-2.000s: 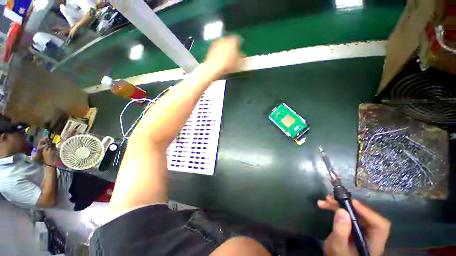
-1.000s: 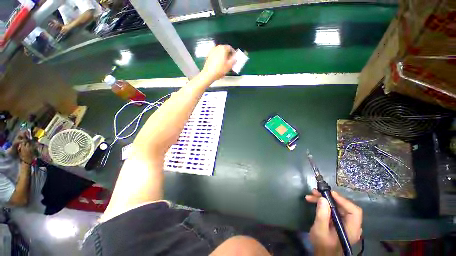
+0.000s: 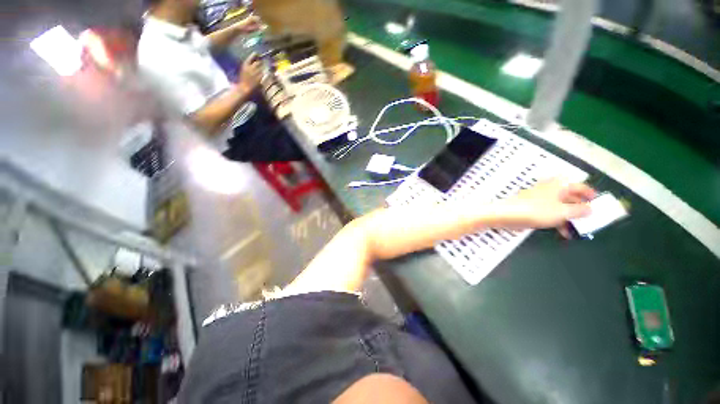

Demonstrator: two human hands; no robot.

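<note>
My left hand is over the right part of the white perforated sheet, its fingers closed on a small flat unit with a pale, bright face. A green circuit board with a dark frame lies on the dark green bench at the right, apart from the hand. The white sheet holds rows of dark parts and is partly covered by my forearm. My right hand and the soldering iron are out of the picture.
A black slab like a smartphone lies on the sheet. Beside it are a white cable with a small block, a drink bottle and a small fan. A pale post stands by the conveyor. A seated person is at upper left.
The view has swung left. My left hand has come back from over the conveyor to the bench with the pale-faced unit. My right hand and the iron have left the picture.
</note>
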